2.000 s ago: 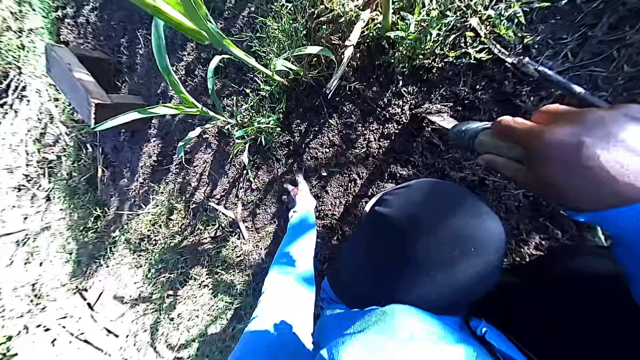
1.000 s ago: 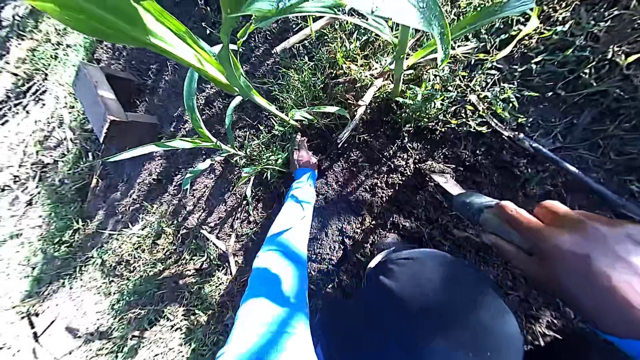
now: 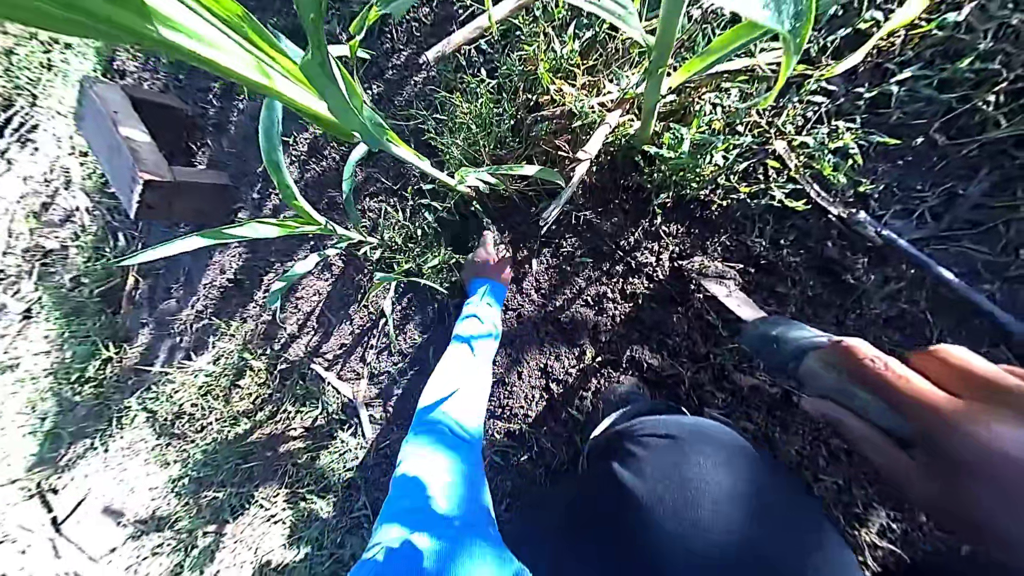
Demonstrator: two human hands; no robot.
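My left hand (image 3: pixel 488 262), below a blue sleeve, reaches down to the dark soil and low weeds beside a leafy green plant stem (image 3: pixel 424 166). Its fingertips are partly hidden in shade, so whether it holds anything is unclear. At the right, my right hand (image 3: pixel 920 408) is closed around the dark handle (image 3: pixel 788 344) of a hand tool. The tool's flat metal blade (image 3: pixel 730 298) points up and left, its soil-covered tip at the loose dark soil (image 3: pixel 592 304). My dark-clothed knee (image 3: pixel 704 496) is below, between the hands.
An angled wooden piece (image 3: pixel 128 152) lies at the upper left. A thick upright green stalk (image 3: pixel 660 76) stands at the top, with a dry stalk (image 3: pixel 588 160) beside it. A thin dark pipe or hose (image 3: pixel 936 272) runs along the right. Grass and weeds grow around.
My left hand has moved up toward the base of the leafy plant from the soil lower down. My right hand still holds the tool. The view has shifted.
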